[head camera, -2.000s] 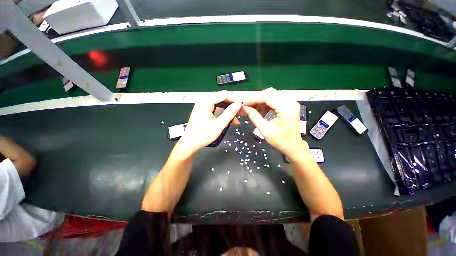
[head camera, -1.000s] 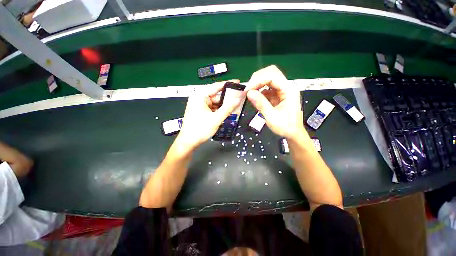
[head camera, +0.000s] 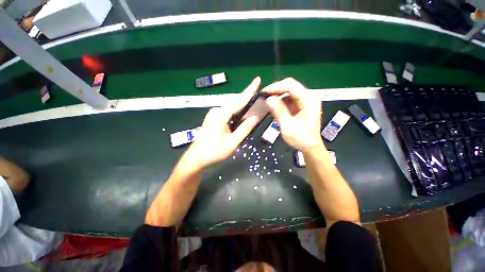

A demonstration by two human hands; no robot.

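My left hand (head camera: pixel 220 133) holds a dark bar-shaped mobile phone (head camera: pixel 257 108), tilted, its far end up near the white rail. My right hand (head camera: pixel 295 114) is at the phone's upper end, thumb and forefinger brought together against it; whether a small part is between the fingertips cannot be told. Small white parts (head camera: pixel 259 163) lie scattered on the dark green worktop below the hands. One waiting phone (head camera: pixel 184 136) lies left of my left hand. Others lie at the right, among them a pale-faced phone (head camera: pixel 335 126) and a blue-white phone (head camera: pixel 365 119).
A black blister tray (head camera: pixel 441 141) lies at the right. Beyond the white rail (head camera: pixel 175 102), the green conveyor (head camera: pixel 255 34) carries several spaced phones, one of them (head camera: pixel 211 80) ahead. A grey upright (head camera: pixel 58 58) slants at left. Another person's arm (head camera: pixel 13 175) is at far left.
The phone in my left hand has come up and turned more edge-on, with my right fingers at its top end. Phones on the conveyor have shifted left.
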